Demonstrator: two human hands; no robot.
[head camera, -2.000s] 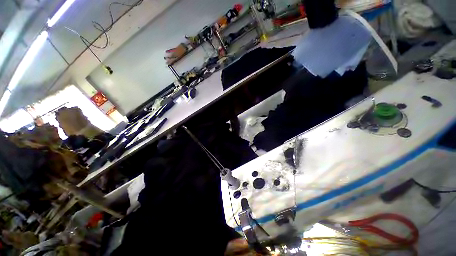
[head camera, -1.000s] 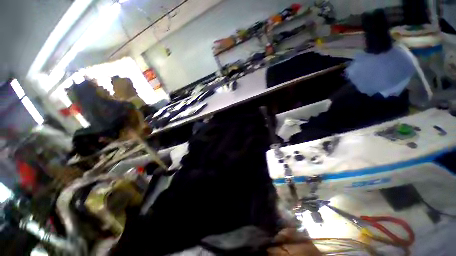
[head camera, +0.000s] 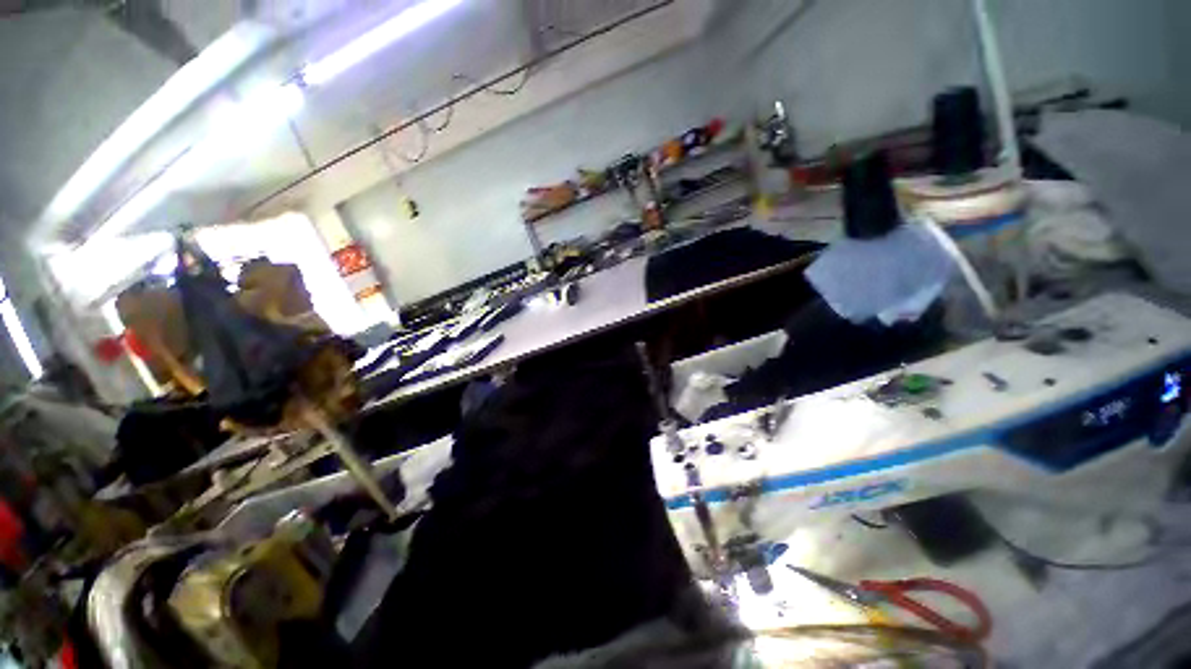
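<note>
Black fabric (head camera: 542, 523) lies in a large dark mass left of the needle area and runs down to the bottom edge. The white sewing machine head (head camera: 836, 451) has a blue stripe and a lit display at its right end. Its presser foot area (head camera: 755, 575) sits beside a bright lamp glow, next to the fabric. Red-handled scissors (head camera: 964, 614) lie on the bed right of the needle, with a yellowish tool or strands beside them. Neither of my hands can be made out; the bottom edge is dark and blurred.
A yellowish machine or motor (head camera: 248, 595) stands at the lower left, near piled material and a wooden stick (head camera: 353, 460). Behind is a long table (head camera: 588, 295) with dark pieces. Black thread cones (head camera: 869, 196) stand behind the machine, one over pale blue paper (head camera: 882, 275).
The view has shifted, showing more of the machine's right end and display. A skin-coloured patch, likely a hand, at the bottom beside the needle a second ago no longer shows.
</note>
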